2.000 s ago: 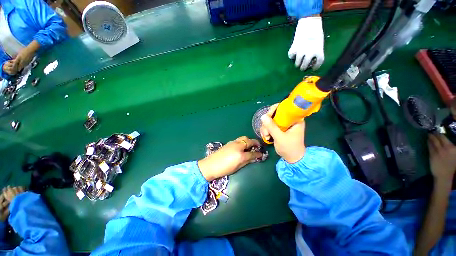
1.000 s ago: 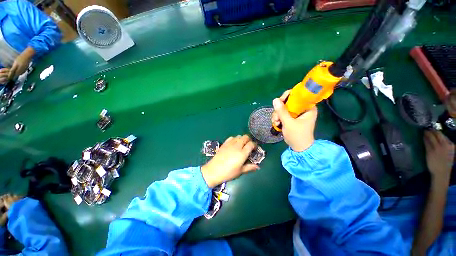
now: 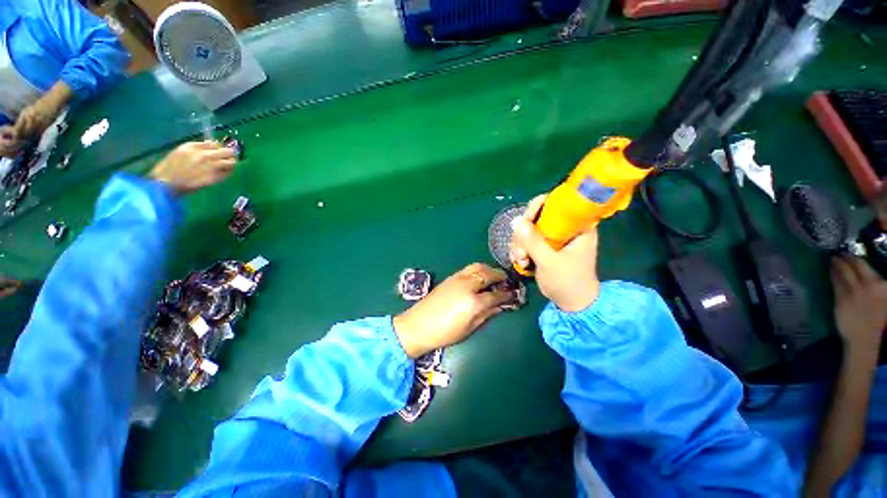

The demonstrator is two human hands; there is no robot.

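My right hand (image 3: 566,263) is closed around the yellow-orange electric screwdriver (image 3: 589,195), whose tip is down at a small electronic module (image 3: 514,292). My left hand (image 3: 457,309) holds that module on the green bench with its fingers; the hand partly hides it. A speckled round screw dish (image 3: 503,233) lies just behind the screwdriver tip, partly hidden by my right hand. A loose module (image 3: 414,284) lies beside my left hand. More modules (image 3: 420,389) lie below my left wrist, partly covered by it.
At left is a module pile (image 3: 199,321), with another person's sleeve (image 3: 107,311) and hand (image 3: 197,165) reaching past it to a module on the belt. A white fan (image 3: 199,49) stands behind. At right are black boxes (image 3: 708,300) with cables, white tissue (image 3: 747,167) and a red tray (image 3: 846,141).
The screwdriver has moved from over the dish to the module at my left fingers. Another person's arm has reached in from the left. Modules on the belt have shifted right.
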